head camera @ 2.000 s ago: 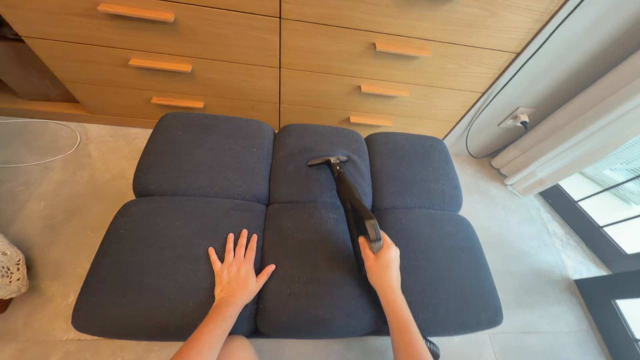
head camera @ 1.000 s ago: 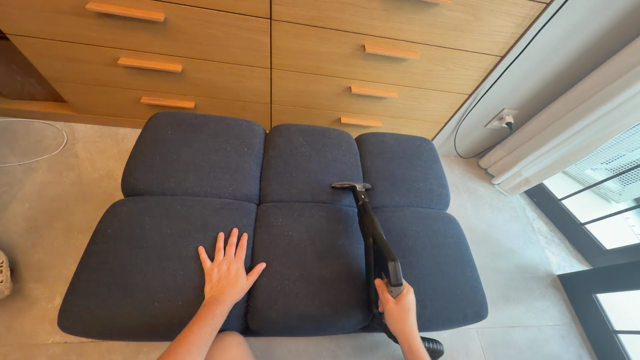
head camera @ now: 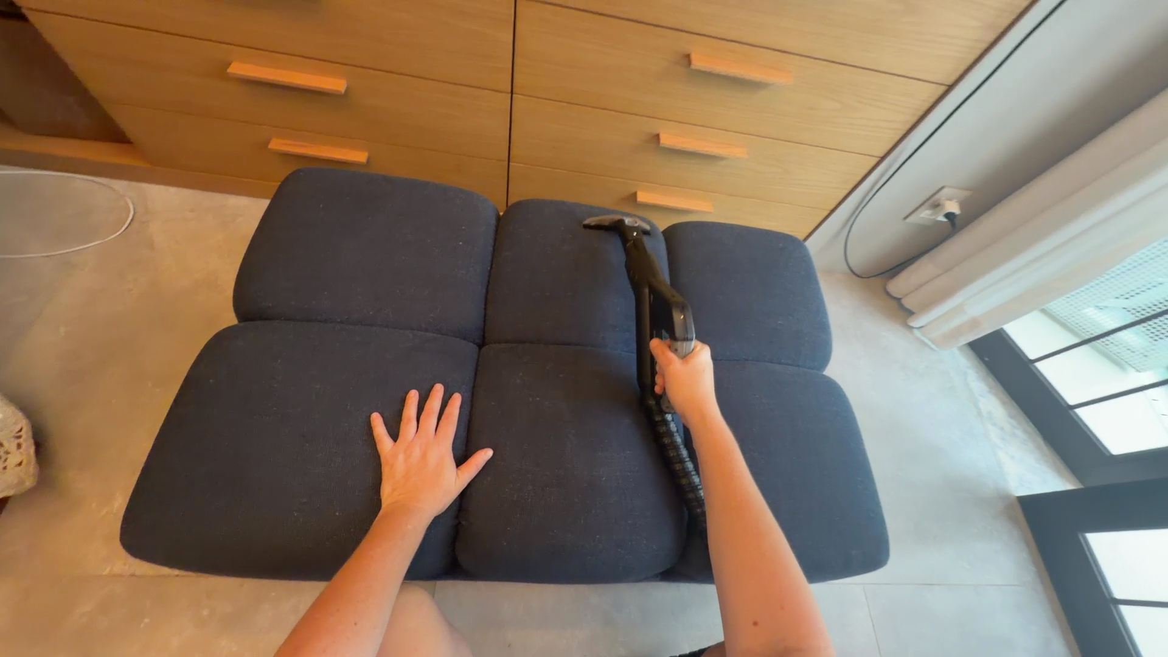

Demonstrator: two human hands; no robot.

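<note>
A dark blue upholstered ottoman (head camera: 301, 438), tufted into several padded sections, fills the middle of the view. My left hand (head camera: 424, 456) lies flat on its front left section with the fingers spread, holding nothing. My right hand (head camera: 683, 372) is closed around the grip of a black vacuum cleaner handle (head camera: 650, 278). The handle points away from me, and its small flat upholstery nozzle (head camera: 618, 223) rests at the far part of the back middle section. A ribbed black hose (head camera: 677, 456) runs from the grip toward me, partly hidden by my right forearm.
Wooden drawers (head camera: 593, 119) with bar handles stand right behind the ottoman. At the right are a wall socket (head camera: 940, 206) with a plugged-in black cord, a pale curtain (head camera: 1049, 219) and dark-framed glass doors (head camera: 1049, 406). A white cable (head camera: 114, 196) lies on the tiled floor at the left.
The nozzle was near the seam between the back and front middle sections a second ago; my right hand has pushed it away from me to the far part. My left hand stays on the front left section.
</note>
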